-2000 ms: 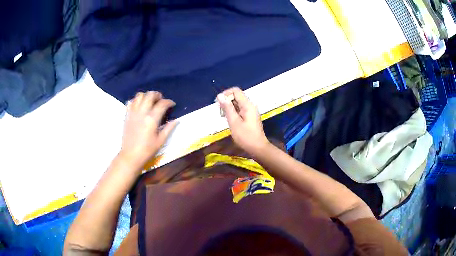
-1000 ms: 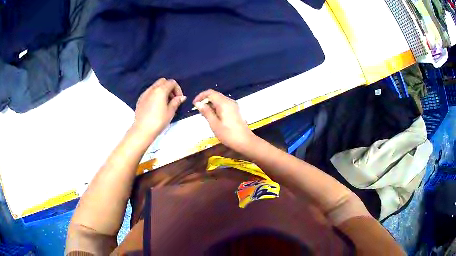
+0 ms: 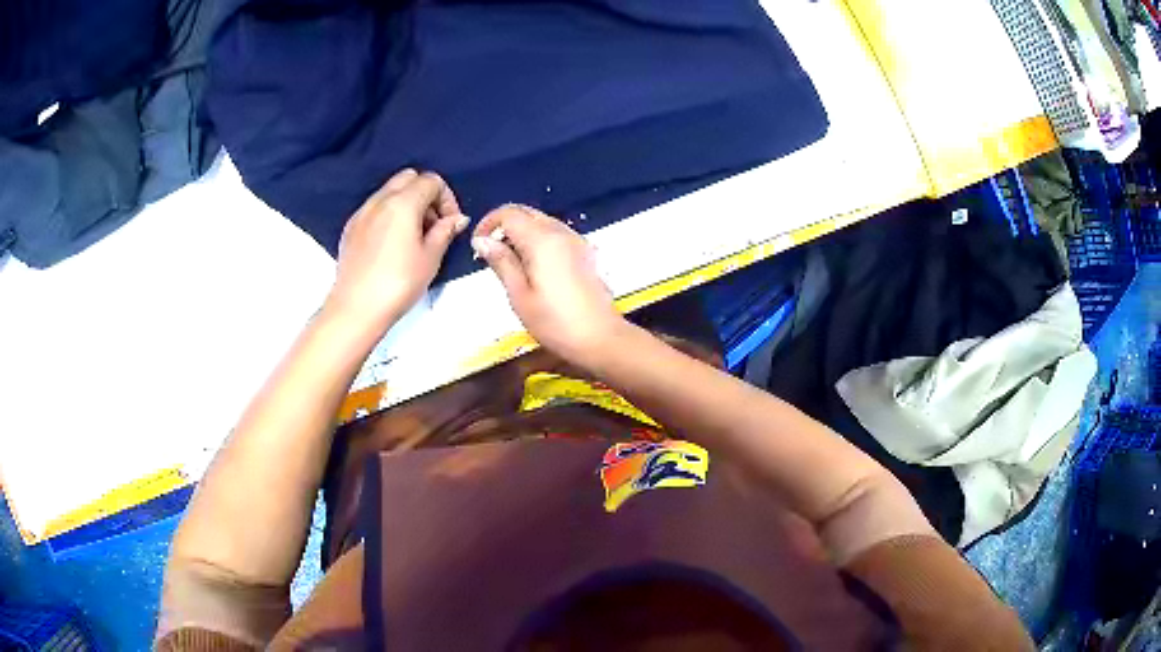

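Note:
A navy garment (image 3: 535,102) lies spread on the white-topped table (image 3: 140,344), its lower edge near the table's front edge. My left hand (image 3: 401,242) is at that lower edge, its thumb and fingertips pinched together; whether cloth is between them is hidden. My right hand (image 3: 541,274) is just to the right, fingertips pinched on a tiny white piece (image 3: 497,236), maybe chalk. The fingertips of both hands are close together but apart. Tiny white specks show on the navy cloth right of my right hand.
Dark grey garments (image 3: 96,178) lie at the table's left. Yellow tape (image 3: 751,252) runs along the front edge. Black garments (image 3: 891,293) and beige cloth (image 3: 968,395) lie in a crate beside the table at the right. A white perforated basket (image 3: 1038,64) stands at the upper right.
My right hand has moved left, close to my left hand, which has moved slightly up and right. Over the last second both have shifted slightly up. A dark piece at the top right has left view.

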